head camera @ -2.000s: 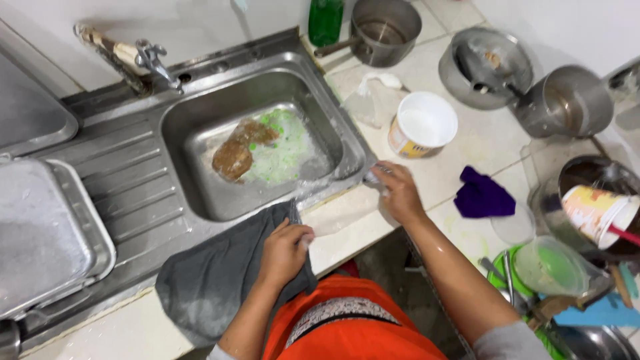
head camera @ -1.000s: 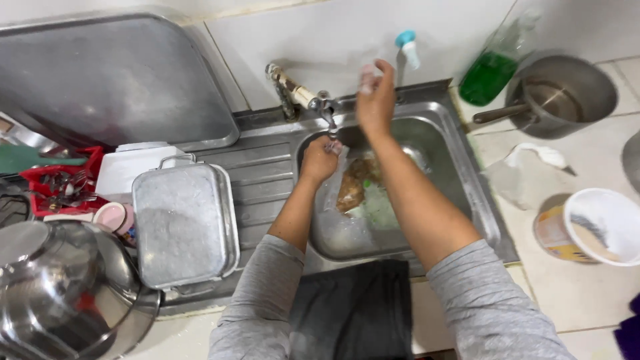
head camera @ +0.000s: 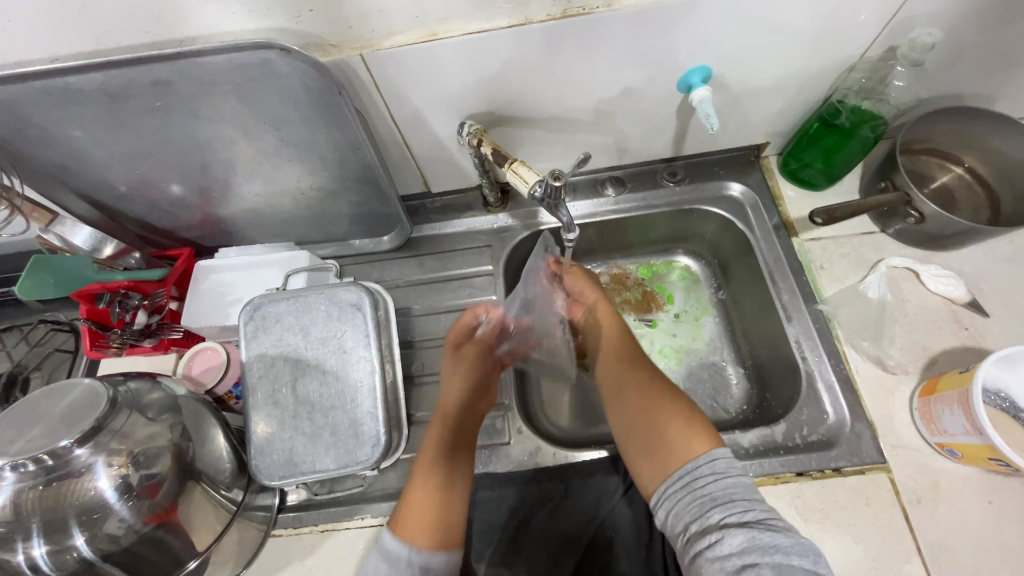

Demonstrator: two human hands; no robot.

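Observation:
A clear plastic piping bag (head camera: 538, 308) hangs between my hands at the left side of the stainless steel sink (head camera: 768, 240). My left hand (head camera: 476, 340), slightly blurred, grips the bag's left edge. My right hand (head camera: 582, 296) holds its other side, right below the faucet (head camera: 558, 200), from which water seems to run. In the basin, behind my right wrist, lie a brown lump (head camera: 632, 290) and green bits with suds. A blue and white nozzle piece (head camera: 702, 100) is fixed to the wall tile above the sink.
Metal pans (head camera: 316, 384) sit upside down on the drainboard, before a large tray (head camera: 200, 152). A red cutlery basket (head camera: 132, 316) and steel bowls (head camera: 104, 472) are at left. At right are a green liquid bottle (head camera: 836, 140), a saucepan (head camera: 960, 176), a filled piping bag (head camera: 928, 280) and a plastic tub (head camera: 952, 412).
Both hands have come together on the piping bag under the faucet; a second ago my right hand was raised above the sink. Two seconds ago my left hand was on a dark cloth. The view has shifted left.

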